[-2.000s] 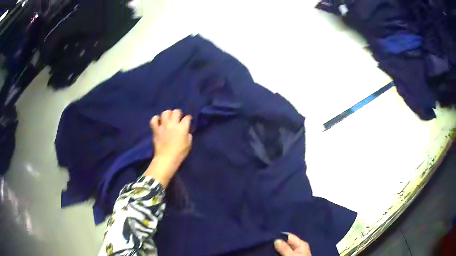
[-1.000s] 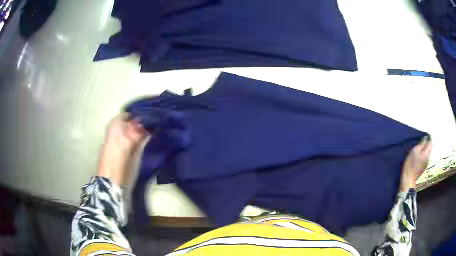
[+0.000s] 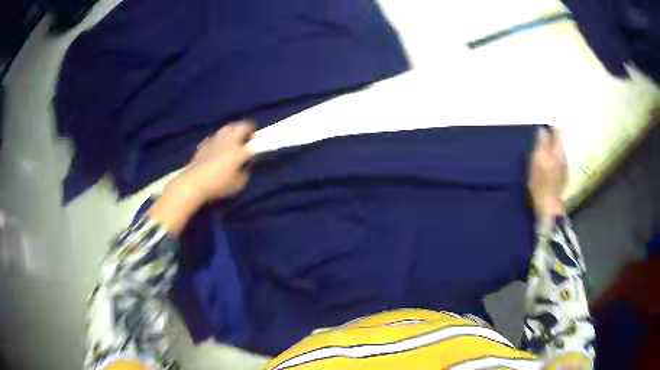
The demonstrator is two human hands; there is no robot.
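A navy garment piece [image 3: 376, 209] lies spread at the table's front edge, against my yellow-and-white striped front. A bluer patch shows at its lower left. My left hand [image 3: 223, 160] is at its upper left corner, slightly blurred, fingers bent over the fabric edge; the fingertips are partly hidden. My right hand [image 3: 548, 168] grips its upper right corner and right edge. A second navy garment [image 3: 239, 65] lies flat behind it at the upper left, close beyond my left hand.
The white table [image 3: 463, 97] has a curved, worn edge at the right. A thin blue strip [image 3: 517, 30] lies at the back. More navy garments [image 3: 626, 32] lie at the far right, dark fabric [image 3: 25, 29] at the far left. Something red [image 3: 629, 303] is beyond the edge.
The near garment's top edge has straightened and its right end moved up and left. Its left end is less bunched. Both hands moved up in view. The view has turned, shifting the far garment left.
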